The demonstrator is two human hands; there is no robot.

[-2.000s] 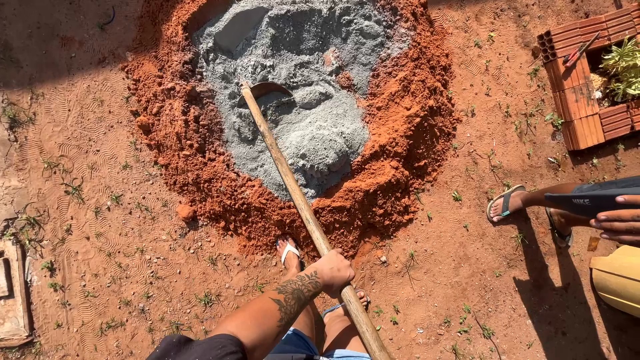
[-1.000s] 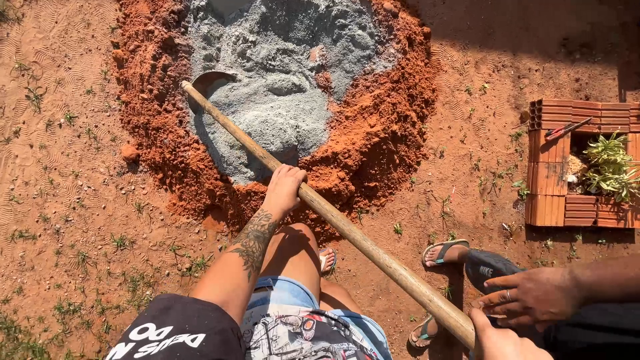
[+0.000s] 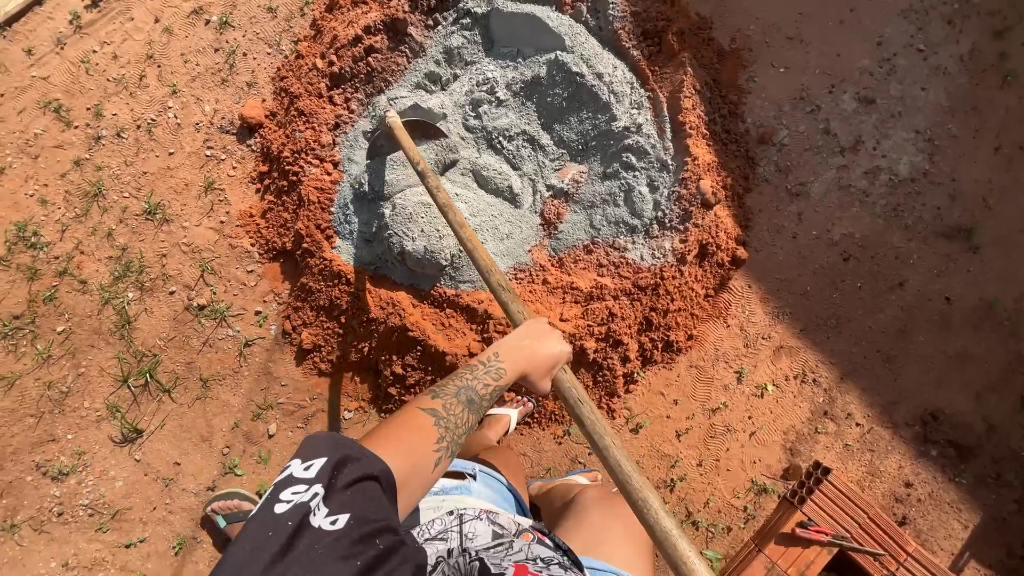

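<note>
My left hand point(image 3: 542, 354) is closed around the wooden handle point(image 3: 480, 260) of a hoe, about midway along its visible length. The handle slants from upper left to the bottom edge, where its end is cut off. Its curved metal blade point(image 3: 406, 136) rests partly sunk in grey powder, which looks like cement point(image 3: 512, 184), on the left side of the heap. Reddish-orange soil point(image 3: 608, 320) rings the grey powder, and some shows through it near the middle. My right hand is out of view.
My feet in white-strapped flip-flops point(image 3: 512, 412) stand at the heap's near edge. Another person's foot in a flip-flop point(image 3: 230, 510) is at lower left. Hollow red bricks point(image 3: 860, 512) with red-handled pliers or a similar tool point(image 3: 836, 538) lie lower right. Grass tufts point(image 3: 144, 380) dot the ground.
My right hand, on the handle's lower end one second ago, is out of view. The other person's hands and feet at the right have left that place; a foot now shows at lower left. The view has shifted.
</note>
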